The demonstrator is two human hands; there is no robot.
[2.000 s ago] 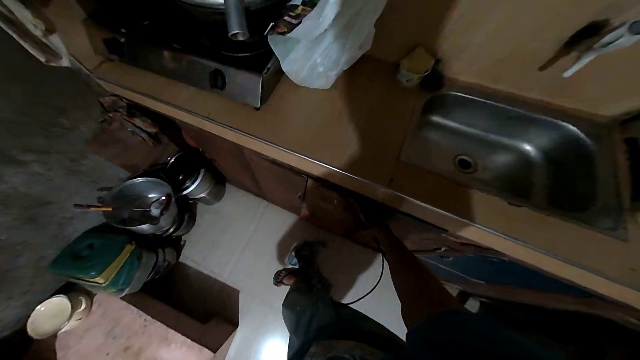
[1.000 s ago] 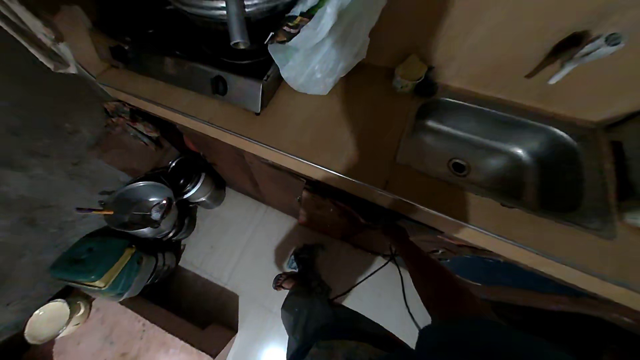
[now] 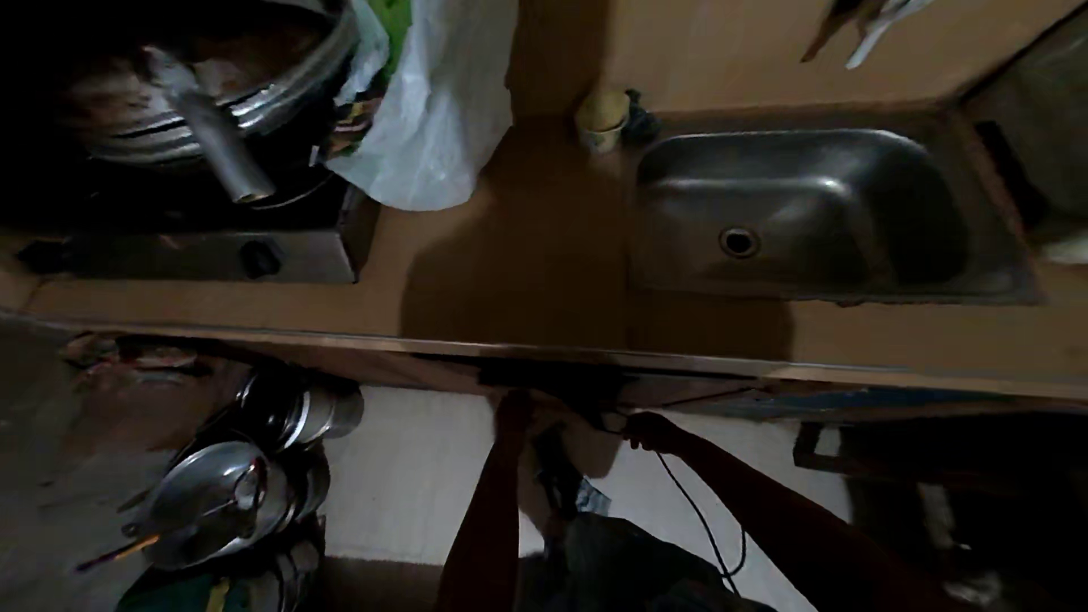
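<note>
Below the counter's front edge, my right hand has its fingers closed on a thin dark cord, which hangs in a loop toward the floor. My left hand reaches to the dark opening under the counter, left of my right hand. Its fingers are lost in shadow, so what it touches cannot be told. A cabinet door or curtain under the counter is too dark to make out. My foot and leg show between my forearms.
A gas stove carries a metal pan beside a plastic bag. To the right are a cup and a steel sink. Stacked pots stand on the floor at left; dark furniture is at lower right.
My left arm, not seen earlier, now reaches to the counter's underside. My right hand is now clear of the shadow under the counter, with the cord in it. The view has turned and come closer.
</note>
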